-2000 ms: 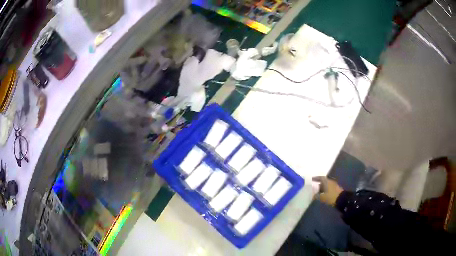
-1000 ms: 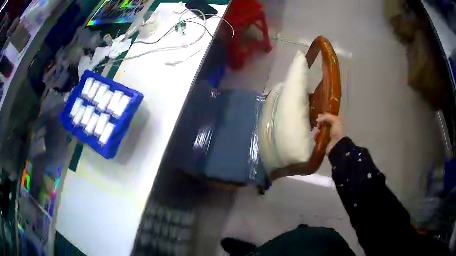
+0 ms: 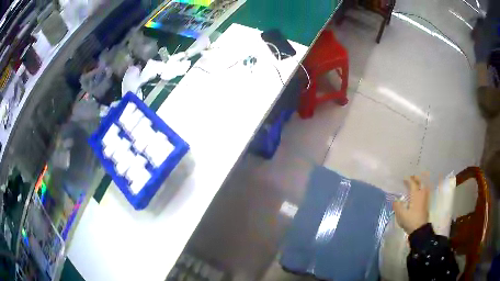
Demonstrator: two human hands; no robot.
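Observation:
My right hand (image 3: 414, 206) is at the lower right, over the cream cushion (image 3: 396, 247) on a wooden chair (image 3: 482, 219). Its fingers are spread beside the edge of a blue-grey wrapped carton with shiny tape (image 3: 345, 225); no object shows in it, and I cannot tell whether the fingertips touch the wrapping. The carton lies on the chair seat. My left hand is not in view. A blue tray (image 3: 164, 178) with two rows of white pieces (image 3: 140, 178) stands on the white worktop (image 3: 214, 129).
A red stool (image 3: 326, 66) stands beside the worktop. Cables and a dark object (image 3: 278, 43) lie at its far end. A blue item (image 3: 267, 140) is below the worktop edge. A cluttered glass counter is on the left. A blurred dark shape, perhaps a person, is at the right rim.
My right hand has let go of the chair's wooden back and is now over the cushion by the carton. The chair and carton stand farther from the worktop. The view has shifted.

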